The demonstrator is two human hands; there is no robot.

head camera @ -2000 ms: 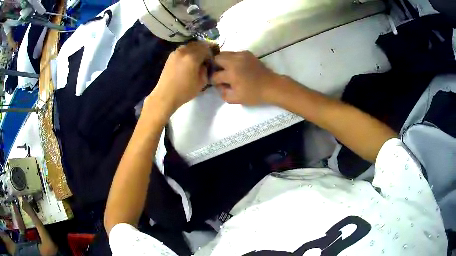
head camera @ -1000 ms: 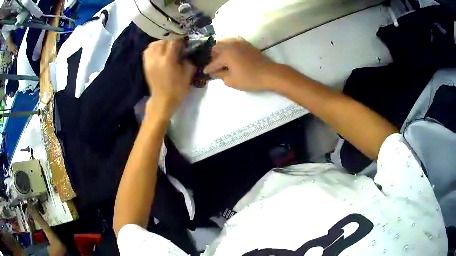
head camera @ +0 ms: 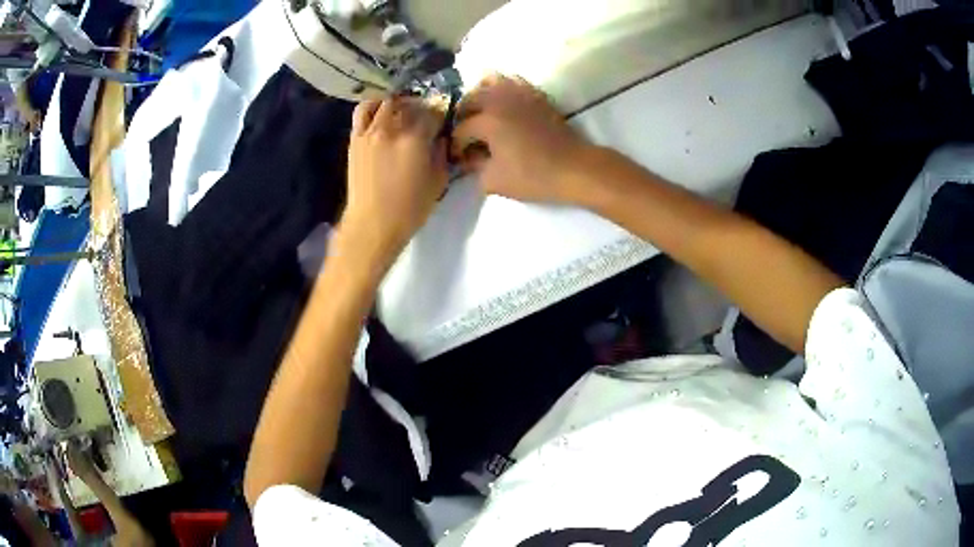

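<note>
A black and white garment (head camera: 235, 235) spreads over the table left of the sewing machine (head camera: 358, 48) and hangs down toward the lap. My left hand (head camera: 397, 160) and my right hand (head camera: 515, 139) are close together just below the presser foot area (head camera: 433, 80). Both pinch a small dark edge of the garment between their fingertips, my left hand on its left side and my right hand on its right. The fingers hide most of that edge, and the needle cannot be made out.
The white machine table (head camera: 513, 267) has a ruler-marked front edge. A brown taped board (head camera: 115, 288) runs down the left. Black and grey-white garments (head camera: 924, 256) heap at the right. Another machine (head camera: 75, 397) and a person's arms (head camera: 101, 497) show at lower left, above a red object (head camera: 200, 527).
My left hand has moved right, closer to my right hand. The dark cloth bunched between the hands a second ago is now mostly covered by fingers. The view has shifted slightly.
</note>
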